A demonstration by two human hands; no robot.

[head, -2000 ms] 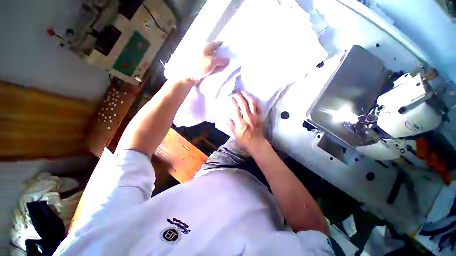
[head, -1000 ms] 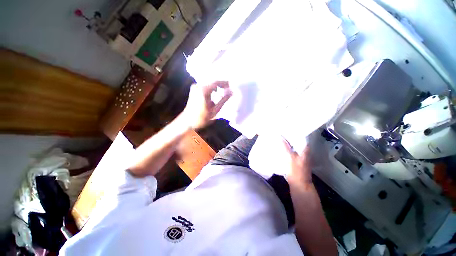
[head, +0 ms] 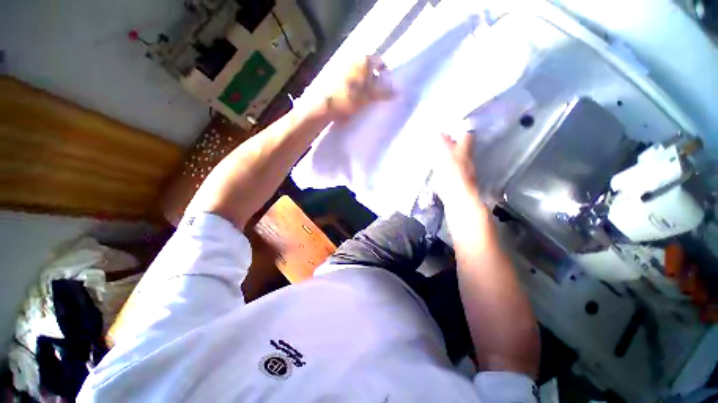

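Note:
A large white cloth piece (head: 358, 153), partly glaring, lies over the left part of the machine table, its lower edge hanging toward my lap. My left hand (head: 368, 85) is closed on the cloth at its left side, fingers curled. My right hand (head: 458, 153) holds the cloth nearer the middle, thumb and fingers at its edge; the grip is partly lost in glare. A thin, see-through part of the cloth spreads right of this hand toward the shiny metal cloth plate (head: 579, 146). The overlock machine's white head (head: 657, 206) stands right of the plate, away from both hands.
Orange knobs (head: 686, 271) are on the machine front. A dark slim tool (head: 629, 334) lies on the white table (head: 571, 303). A second machine with a green panel (head: 246, 82) stands upper left. A wooden surface (head: 295, 240) is below the cloth; a cloth heap (head: 39, 315) is lower left.
My left hand has moved up and right and closed on the cloth. My right hand has moved up from near my lap with the cloth, whose lower part has left my thigh.

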